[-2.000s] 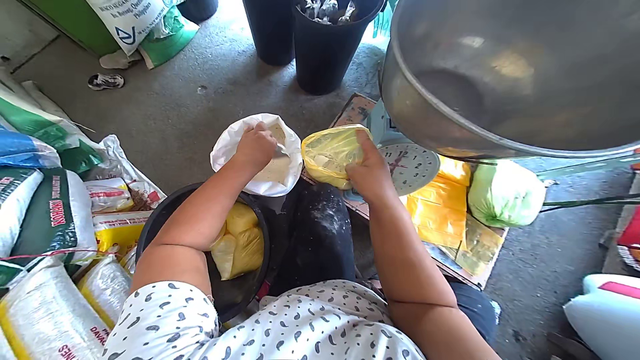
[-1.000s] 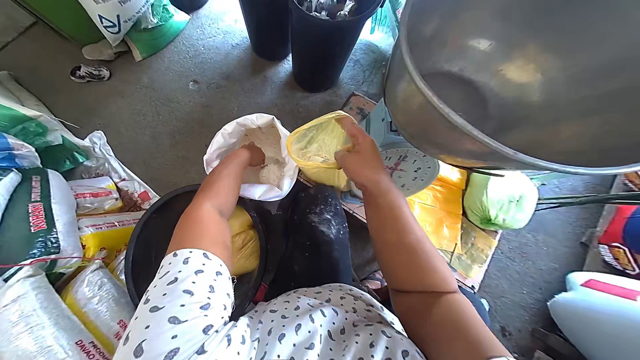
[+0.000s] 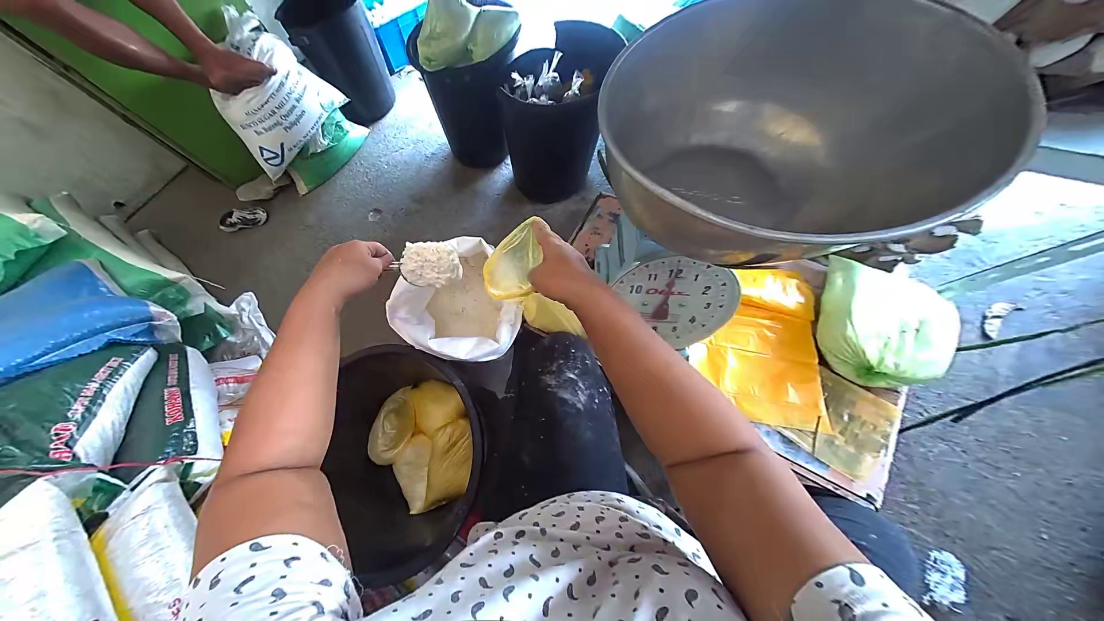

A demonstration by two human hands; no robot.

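My left hand [image 3: 352, 269] grips the handle of a metal scoop [image 3: 429, 264] heaped with an off-white, flour-like powder. The scoop is over the left rim of an open white sack [image 3: 455, 343], which holds more of the powder [image 3: 466, 297]. My right hand [image 3: 561, 269] pinches the rim of a yellow translucent plastic bag [image 3: 514, 263], its mouth turned toward the sack. Below my left forearm, a black tub [image 3: 362, 517] holds several filled yellow bags [image 3: 431, 440]. Just right of my right hand is a dial scale [image 3: 677, 297], partly beneath a large metal bowl [image 3: 819, 121].
Flat orange plastic bags [image 3: 763, 345] lie on a board beside a filled green bag [image 3: 887, 323]. Large sacks [image 3: 103, 397] are piled at left. Black bins [image 3: 552, 142] stand ahead. Another person's hand [image 3: 237, 71] holds a printed white sack [image 3: 280, 112] at the upper left.
My left hand was inside the white sack a second ago; now it is up at the left rim with a heaped scoop. Another person's arms have come into view at the upper left.
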